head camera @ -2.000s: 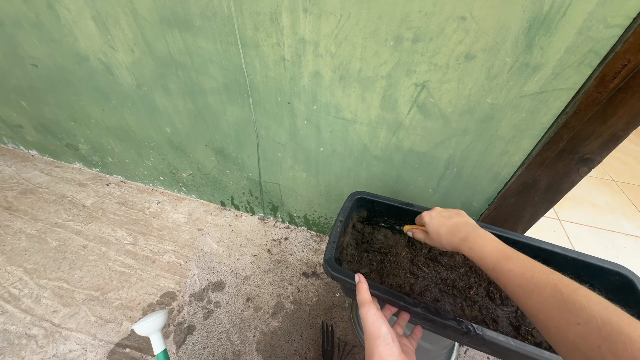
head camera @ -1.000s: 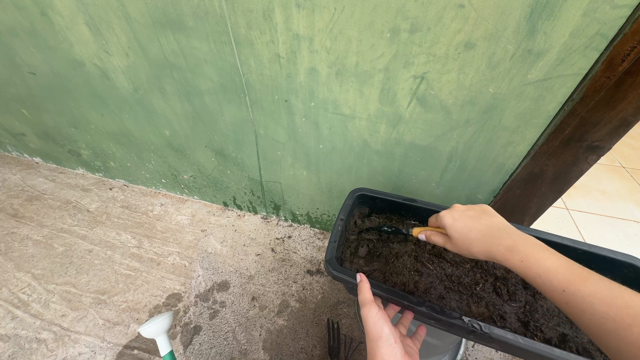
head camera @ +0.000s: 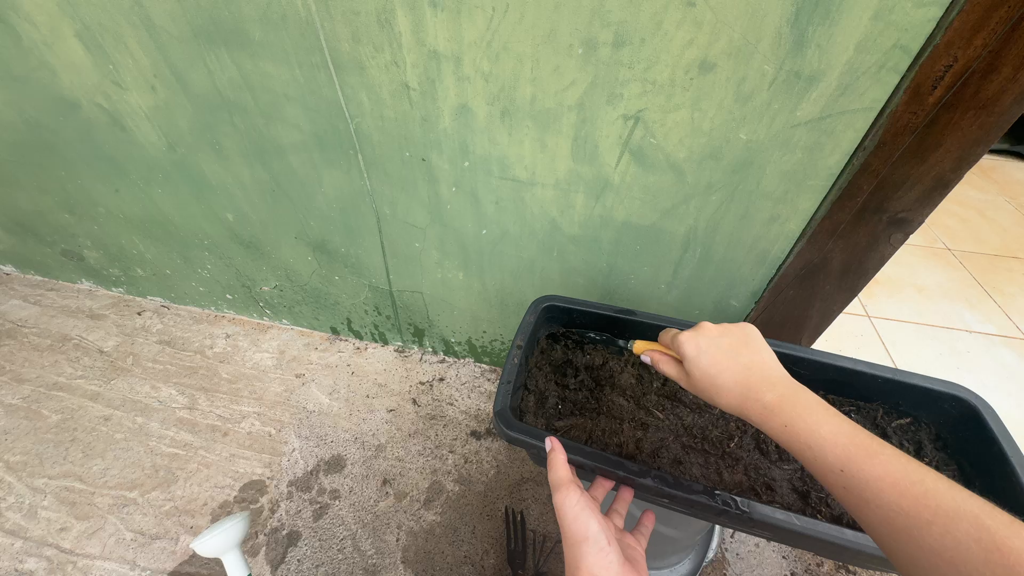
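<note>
A long black plastic planter holds dark soil. My right hand grips the yellow wooden handle of a small garden trowel, whose dark metal blade lies at the soil near the planter's far left wall. My left hand is at the planter's near side, thumb up against the outer wall and fingers spread beneath the rim. Under the planter is a grey round container, partly hidden by it and by my left hand.
A black hand fork lies on the concrete floor, left of my left hand. At the lower left is a white watering-can rose. Behind the planter rises a green wall, with a brown wooden post and tiled floor at right.
My right hand has drawn the trowel right along the soil, then brought it back somewhat to the left, near the far wall of the planter. My left hand stays at the near side.
</note>
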